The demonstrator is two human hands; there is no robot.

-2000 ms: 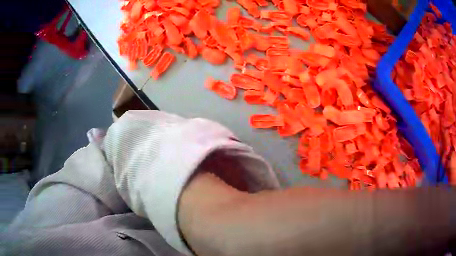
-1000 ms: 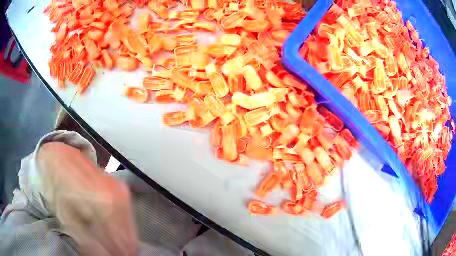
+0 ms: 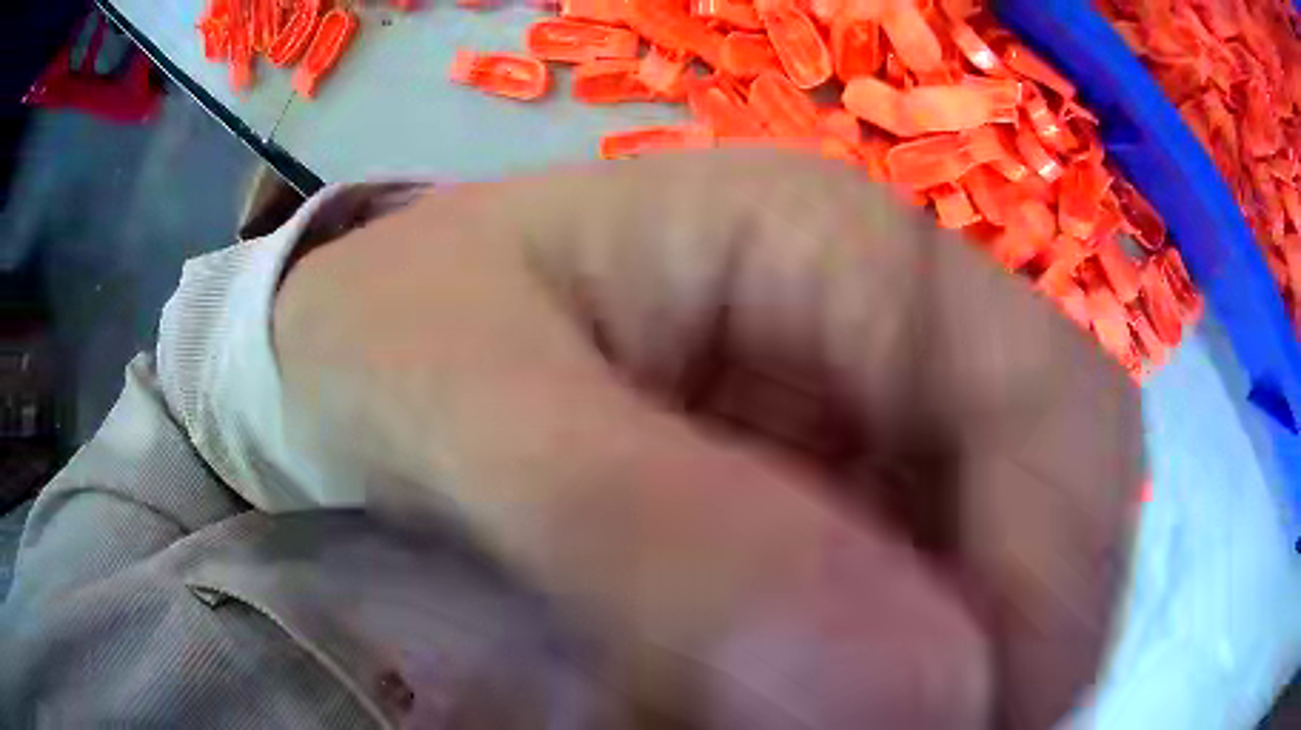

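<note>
My left hand (image 3: 685, 414) is bare, very large and blurred, close to the camera in the middle of the view. Its fingers are curled round with a dark hollow between them and the thumb. Whether anything is held there cannot be told. A loose pile of orange plastic parts (image 3: 935, 107) lies on the pale table beyond the hand, which hides its near side. A tiny orange speck shows at the hand's right edge. My right hand is not in view.
The blue bin's rim (image 3: 1191, 200) runs down the right side, with orange parts (image 3: 1263, 107) inside. A pale, shiny area (image 3: 1213, 528) lies below it. The dark-trimmed table edge (image 3: 214, 107) is upper left. A red stool (image 3: 100, 72) stands beyond. My light sleeve (image 3: 228, 371) is at left.
My left hand has risen from the lower left towards the camera and now covers the middle. The view has shifted, so the pile shows higher up and the bin further right.
</note>
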